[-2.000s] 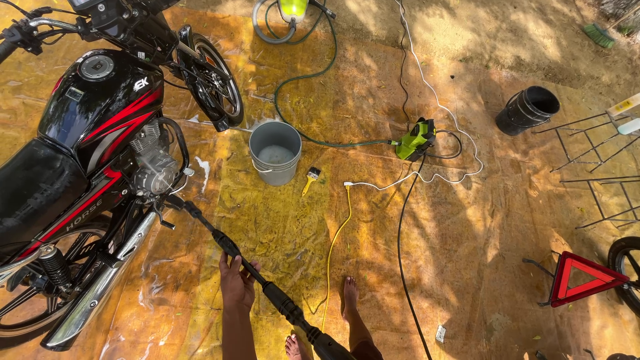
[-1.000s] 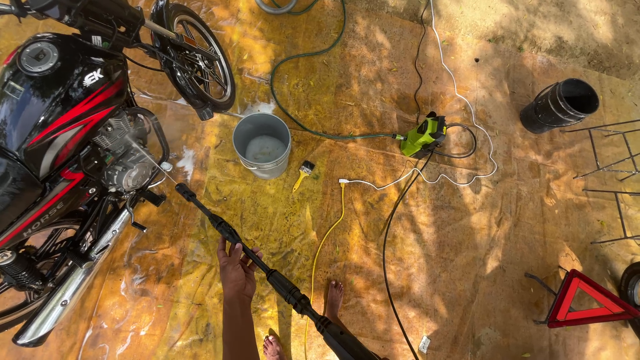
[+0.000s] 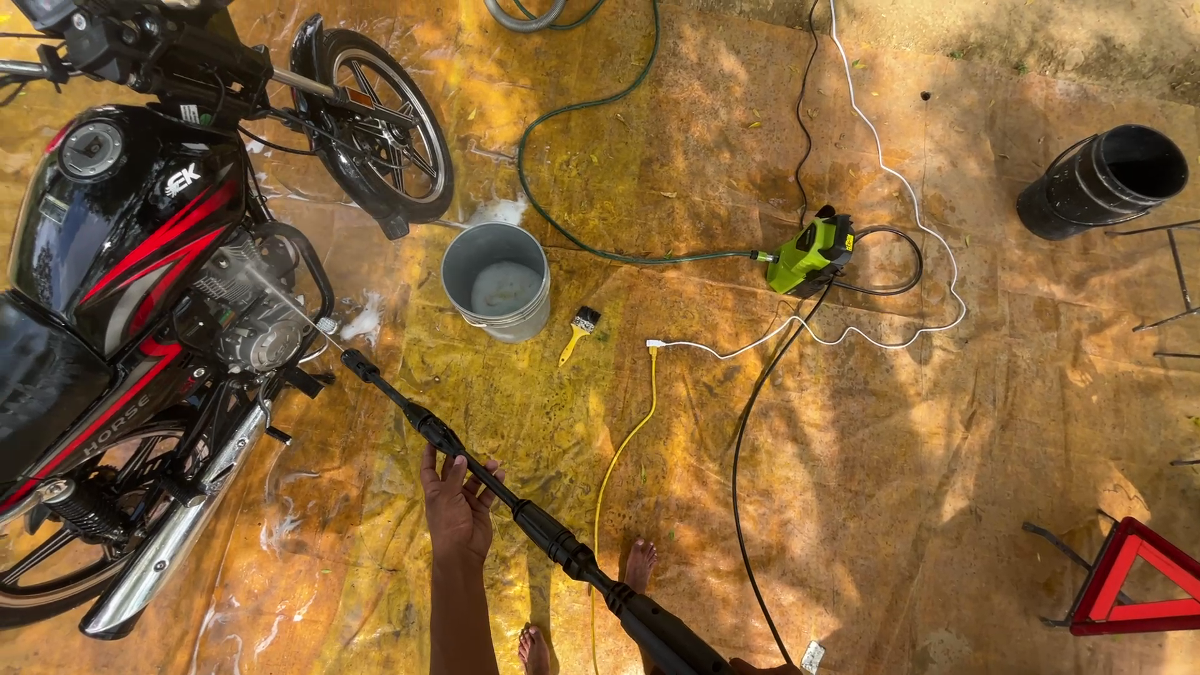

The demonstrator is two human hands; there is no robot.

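My left hand (image 3: 459, 502) is curled under the black pressure washer lance (image 3: 544, 534) and supports its middle. Only a sliver of my right hand (image 3: 764, 667) shows at the bottom edge, by the lance's gun end; its grip is mostly hidden. From the nozzle a thin water jet strikes the engine (image 3: 248, 309) of the black and red motorcycle (image 3: 131, 234), with fine mist around the cylinder. A grey bucket (image 3: 497, 281) with whitish liquid stands right of the motorcycle. Beside it a yellow-handled paintbrush (image 3: 577, 336) lies on the tarpaulin.
The green pressure washer (image 3: 811, 251) stands at centre right, joined to a green hose (image 3: 562, 220) and a black hose (image 3: 741, 450). White and yellow cords (image 3: 623, 445) cross the orange tarpaulin (image 3: 891, 525). At the right are a black bucket (image 3: 1087, 183) and a red warning triangle (image 3: 1139, 581).
Water now sprays visibly from the nozzle onto the engine, with mist; two seconds ago the lance tip was beside the engine's lower part. The view has shifted somewhat.
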